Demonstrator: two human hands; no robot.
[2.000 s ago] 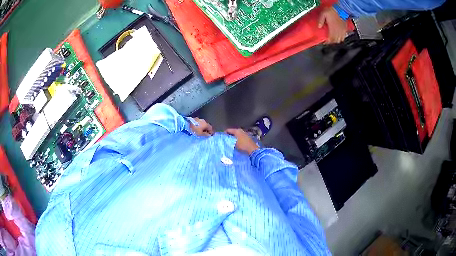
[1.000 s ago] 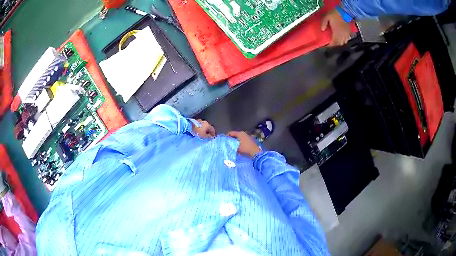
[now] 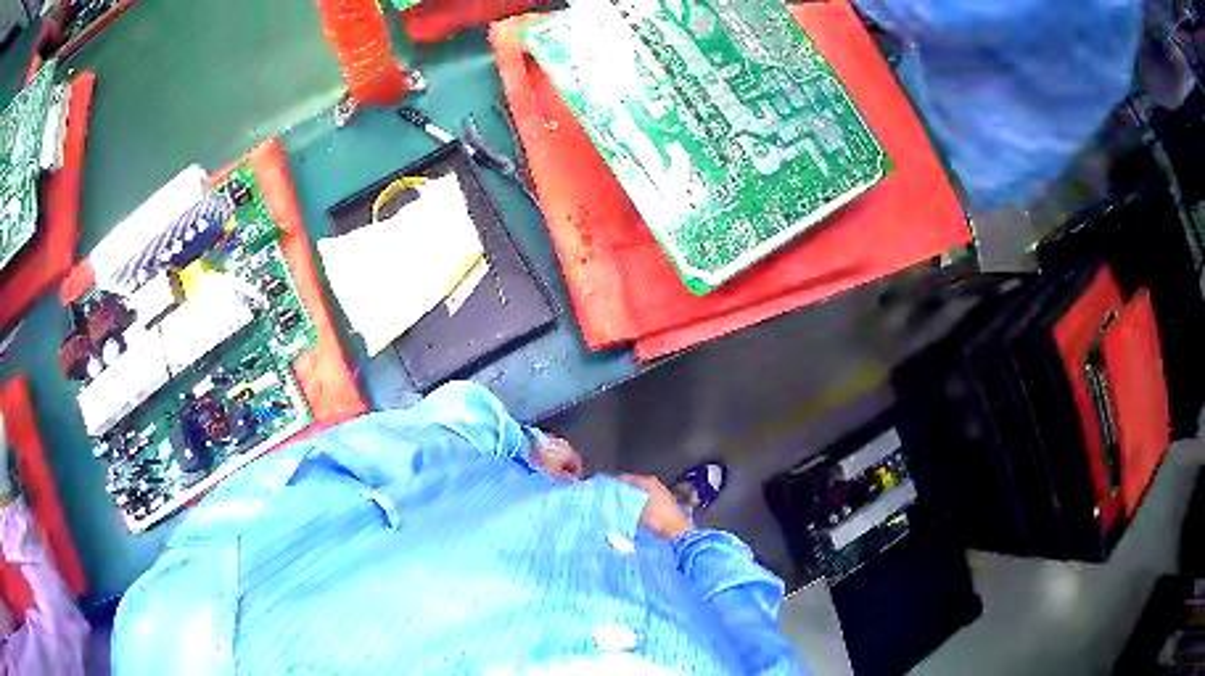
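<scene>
My left hand (image 3: 558, 457) and my right hand (image 3: 661, 506) are low at the front of my blue smock (image 3: 463, 555), close together and small in view. Their fingers are partly hidden by the smock, so I cannot tell if they hold the cloth. Neither touches the bench. A circuit board (image 3: 780, 145) lies solder side up on a red foam pad (image 3: 595, 264). Another board (image 3: 258, 324) lies component side up at the left, on red foam.
A black tray (image 3: 509, 310) holds cream paper (image 3: 397, 271) near the bench edge. Cutters (image 3: 496, 159) and a marker pen (image 3: 426, 126) lie behind it. A red strap (image 3: 357, 46) rises at the back. Another person's blue sleeve (image 3: 1011, 93) is upper right. Black crates (image 3: 1018, 409) stand on the floor.
The bench scene has shifted down in view, showing more of the solder-side board. The other person's hand has left the red foam's edge. My hands remain together at my smock.
</scene>
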